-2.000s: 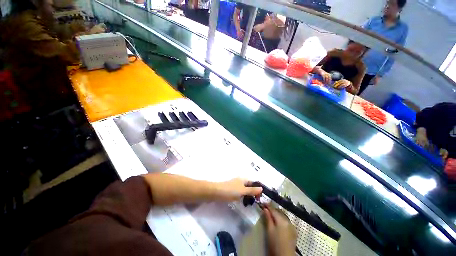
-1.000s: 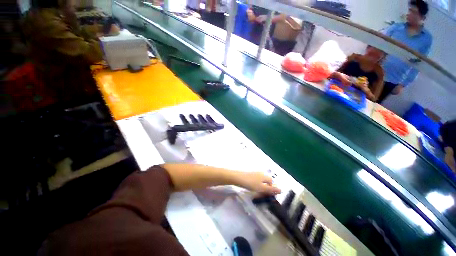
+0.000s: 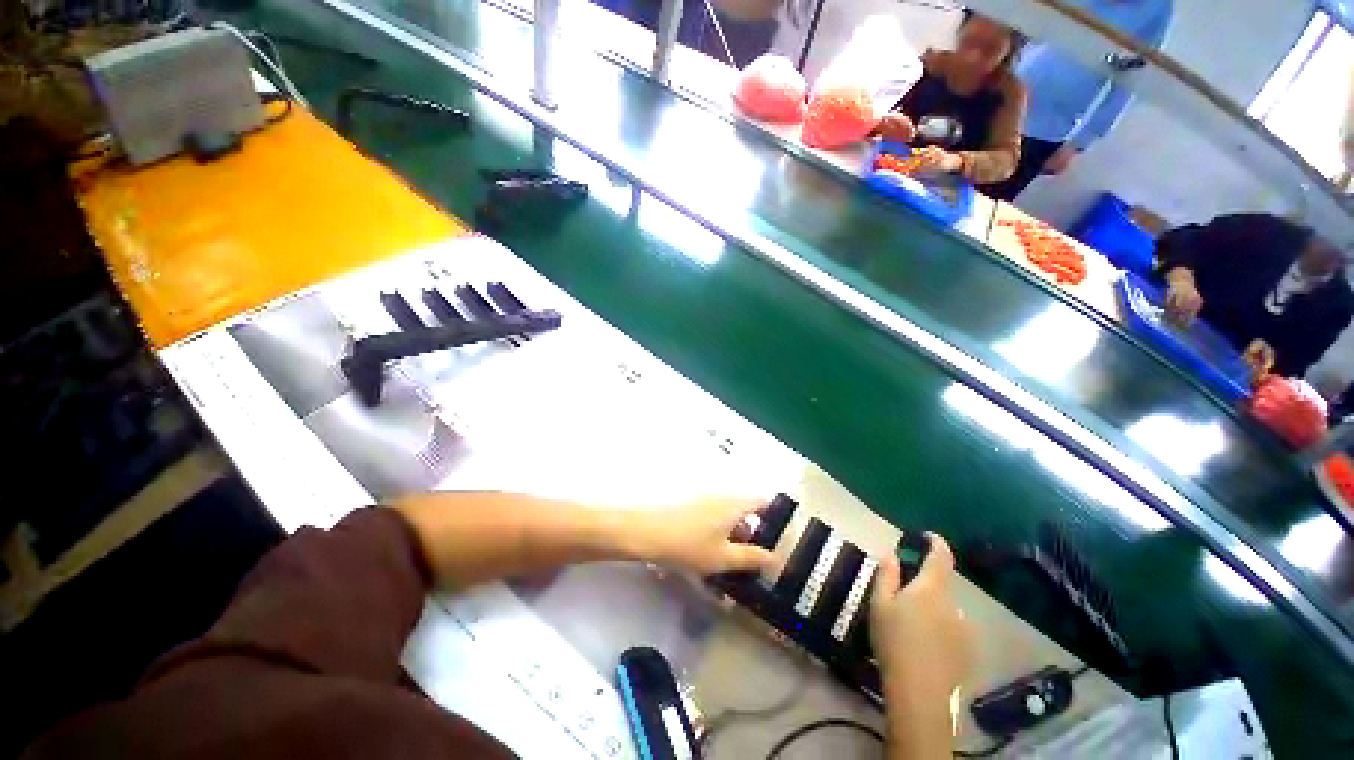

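Observation:
A black pronged unit (image 3: 802, 601) lies on the bench in front of me, its teeth pointing away, with pale dotted strips showing between some teeth. My left hand (image 3: 713, 538) holds its left end. My right hand (image 3: 921, 624) is at its right end with a small black tool (image 3: 913, 554), partly green, at the fingertips. The fingers' exact contact with the unit is hidden. A second black pronged unit (image 3: 453, 331) lies on the printed white sheet (image 3: 594, 389). A blue-edged black device (image 3: 658, 710) lies near my left forearm.
A black oval block (image 3: 1022, 701) with a cable lies right of my right hand. An orange mat (image 3: 267, 223) with a grey-white box (image 3: 175, 92) is at the left. The green conveyor (image 3: 772, 349) carries black units. People work opposite at blue trays.
The unit now lies with its teeth away from me, and pale strips show between them. My right hand has come back into view with the small tool. The camera view has shifted.

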